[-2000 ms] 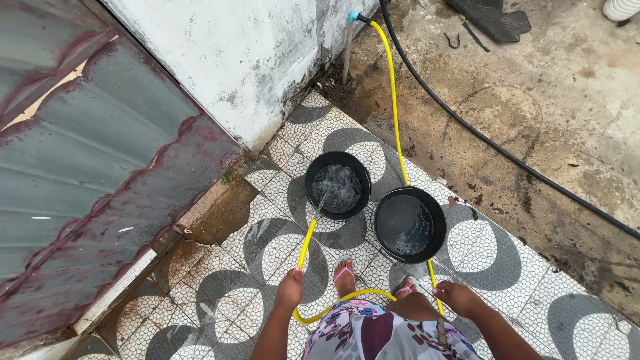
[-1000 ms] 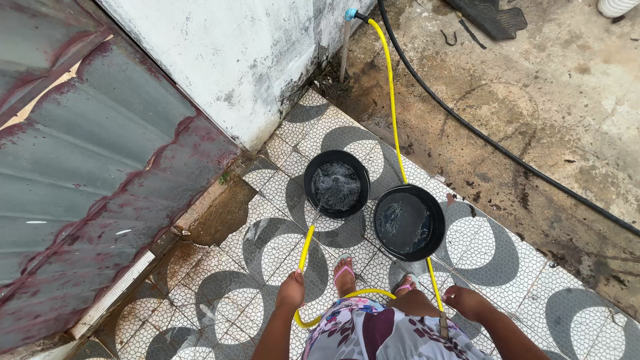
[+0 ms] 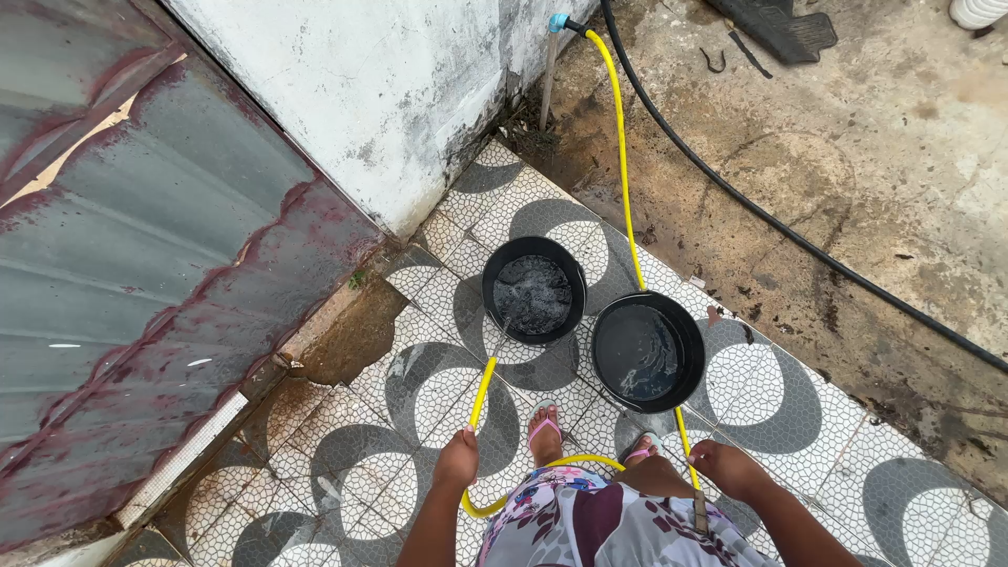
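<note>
My left hand (image 3: 457,458) is closed around a yellow hose (image 3: 483,392) near its end, and water streams from it into the left black bucket (image 3: 535,290), where the surface churns and foams. To the right stands a second black bucket (image 3: 648,352) holding calmer water. The hose runs from a blue tap fitting (image 3: 558,23) beside the wall, passes under or behind the right bucket and loops round by my feet. My right hand (image 3: 720,465), fingers curled, is beside the hose below the right bucket; whether it touches the hose is unclear.
A metal sheet gate (image 3: 181,228) and a white wall (image 3: 354,94) border the patterned tiles on the left and top. A black hose (image 3: 756,209) crosses the stained concrete at right. Black rubber-like pieces (image 3: 787,31) lie at the top right. My sandalled feet are just below the buckets.
The water in the right bucket looks calmer than before. My left hand keeps its hold on the hose, with water still running into the left bucket.
</note>
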